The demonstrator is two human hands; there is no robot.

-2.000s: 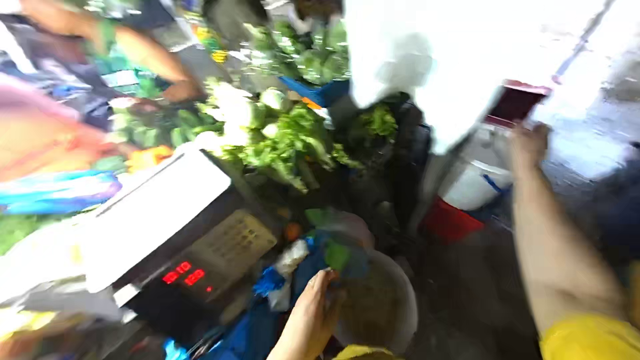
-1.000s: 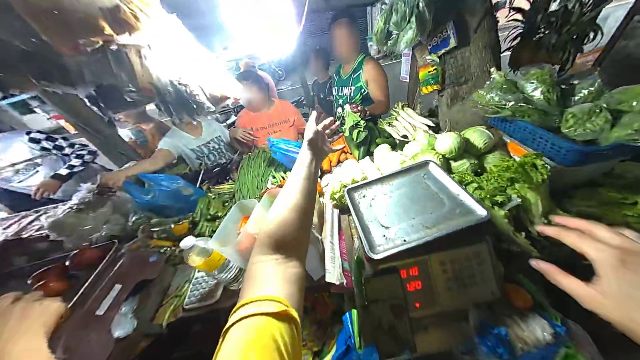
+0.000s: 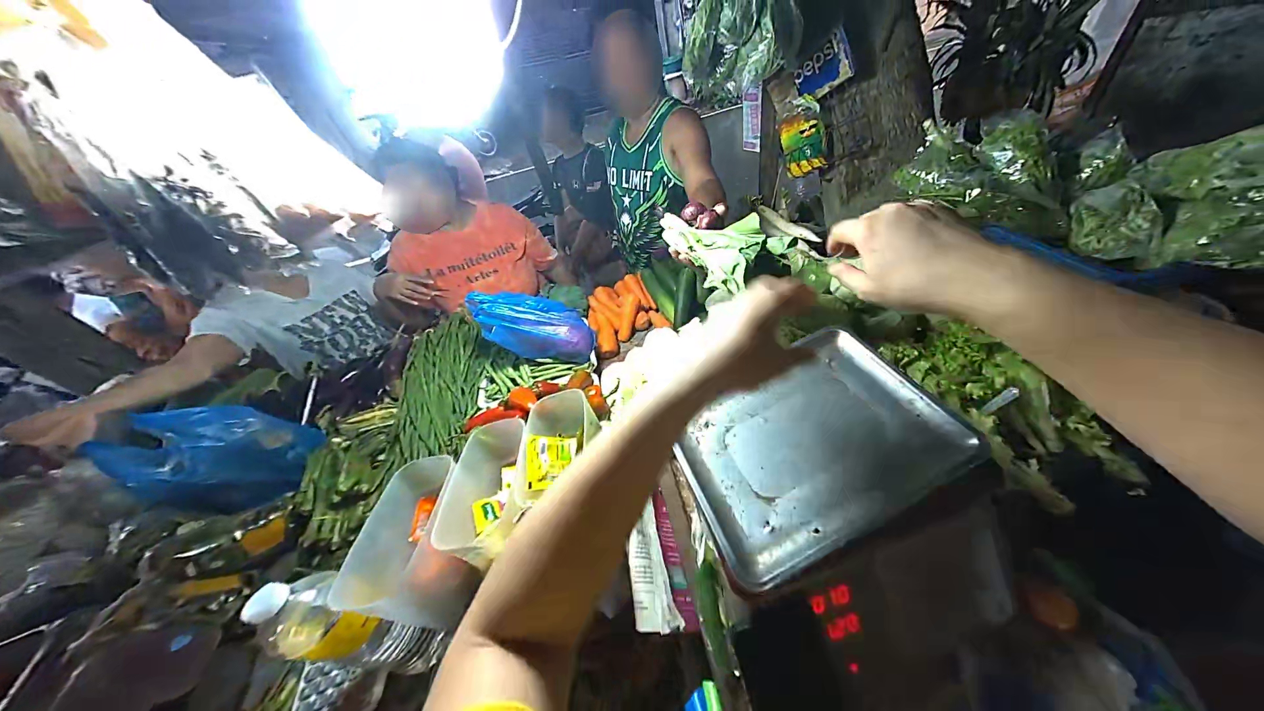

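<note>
Both my arms reach forward over a digital scale with a metal tray [image 3: 820,454] and red digits. My left hand [image 3: 755,331] is blurred above the tray's far left edge, close to white vegetables [image 3: 647,365]; whether it holds anything is unclear. To its right, my right hand [image 3: 894,252] is curled with its fingertips close together beside leafy greens, and its grip cannot be made out. Just beyond my hands, a person in a green jersey [image 3: 642,178] holds out pale leafy vegetables [image 3: 721,247] and red onions [image 3: 703,215].
Carrots [image 3: 620,311], a blue plastic bag [image 3: 533,326] and long green beans [image 3: 439,380] lie left of the scale. Plastic containers [image 3: 390,543] and a bottle [image 3: 311,612] stand nearer. Lettuce [image 3: 997,385] is at the right. Another person in an orange shirt [image 3: 469,257] is across the stall.
My right hand has moved from the right side to beyond the tray. My left hand has come across toward it. The person in green now holds vegetables and onions out toward me.
</note>
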